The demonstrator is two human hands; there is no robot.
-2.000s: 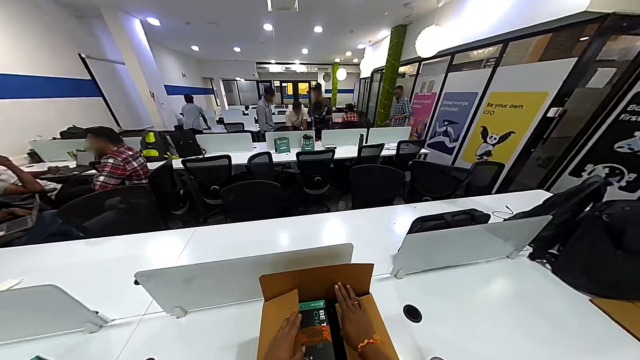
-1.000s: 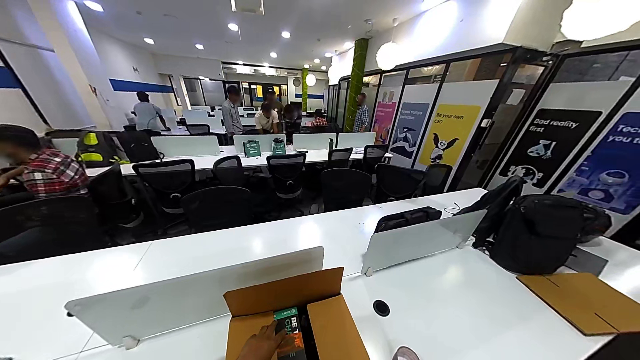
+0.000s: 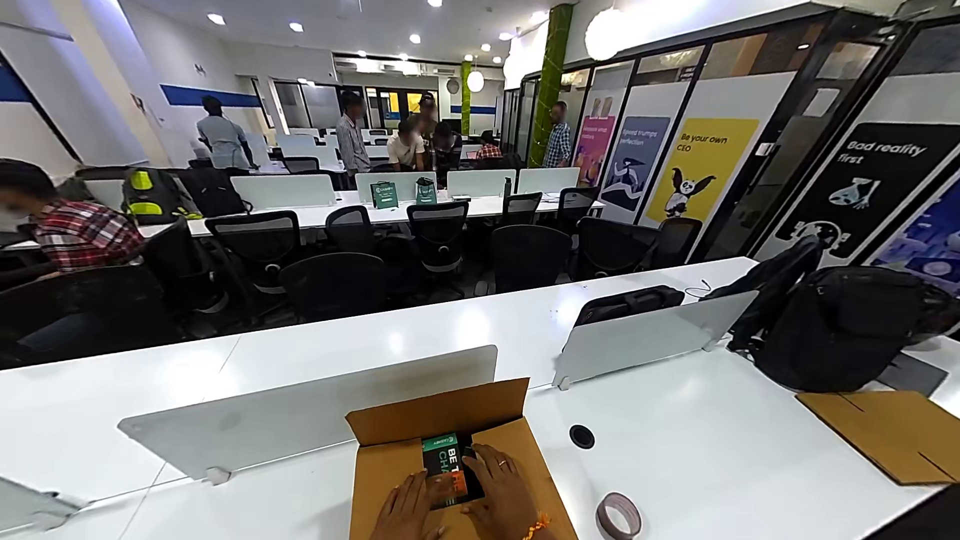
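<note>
An open cardboard box (image 3: 442,405) stands on the white desk in front of me, its flaps spread. Inside it lies a printed box in green, black and orange (image 3: 445,469) that bears writing. My left hand (image 3: 405,506) rests at the left inner side of the carton, its fingertips beside the printed box. My right hand (image 3: 504,491), with an orange thread bracelet at the wrist, reaches in from the right, fingers bent at the printed box's right side. Whether either hand grips anything is unclear. A roll of tape (image 3: 619,516) lies right of the carton.
Frosted partitions (image 3: 322,409) stand behind the carton. Flattened cardboard (image 3: 877,435) and a black backpack (image 3: 832,330) are at the right. A black laptop bag (image 3: 630,304) lies beyond the right partition. Several people are farther off; a seated person (image 3: 86,232) is at the left.
My right hand, seen at the carton two seconds ago and not seen in it one second ago, is back at its right side. The view has swung to the right since the first frame.
</note>
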